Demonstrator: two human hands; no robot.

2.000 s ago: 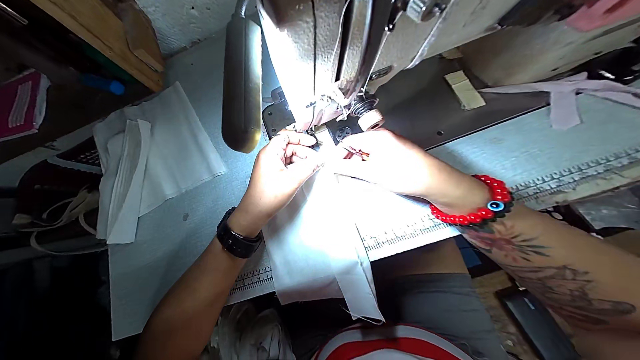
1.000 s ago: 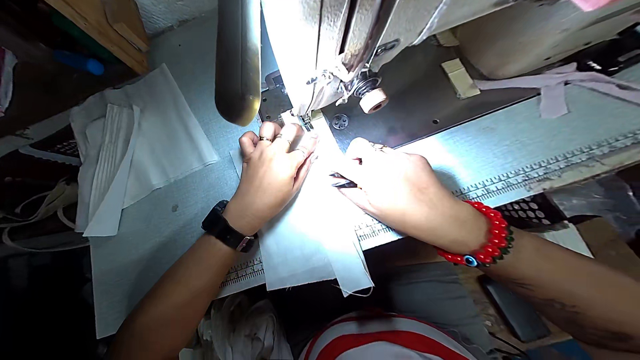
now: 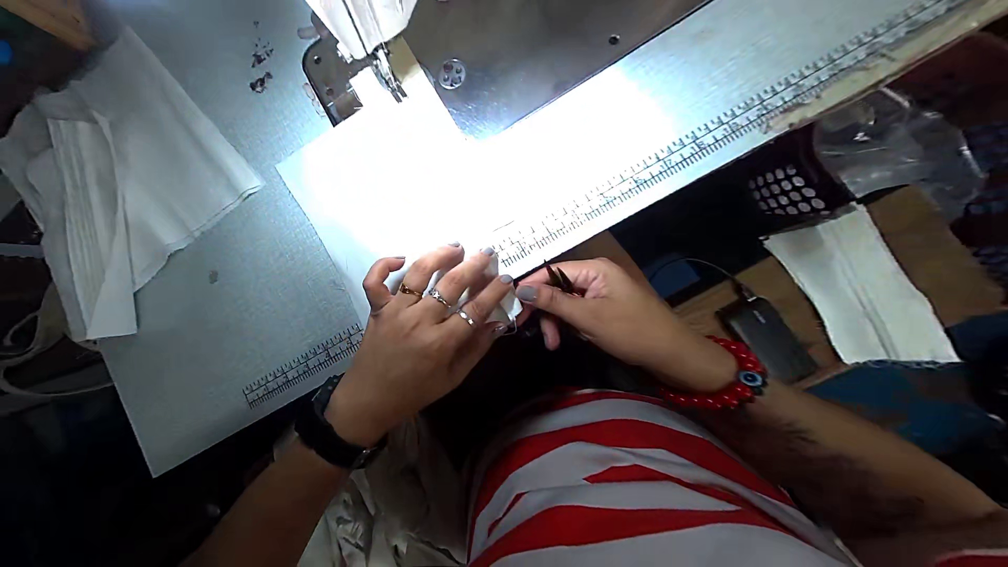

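A piece of white fabric (image 3: pixel 378 181) lies on the sewing machine bed, its far part by the presser foot (image 3: pixel 387 77) and its near end at the table's front edge. My left hand (image 3: pixel 433 323), with rings on several fingers, rests on that near end, fingers spread over a folded bit of cloth. Beside it, my right hand (image 3: pixel 587 303) has thumb and fingertips at the corner of the cloth. Small dark thread snips (image 3: pixel 559 279) sit in my right palm, points showing between thumb and fingers.
White cloth pieces (image 3: pixel 157 157) lie on the left of the table. A printed ruler strip (image 3: pixel 630 189) runs along the front edge. Lower right, a dark rectangular device (image 3: pixel 768 339) with a cable lies near a white cloth strip (image 3: pixel 862 287) and clear plastic (image 3: pixel 898 142).
Both hands have moved from near the needle toward the table's front edge, to the near end of the fabric. The view has shifted noticeably.
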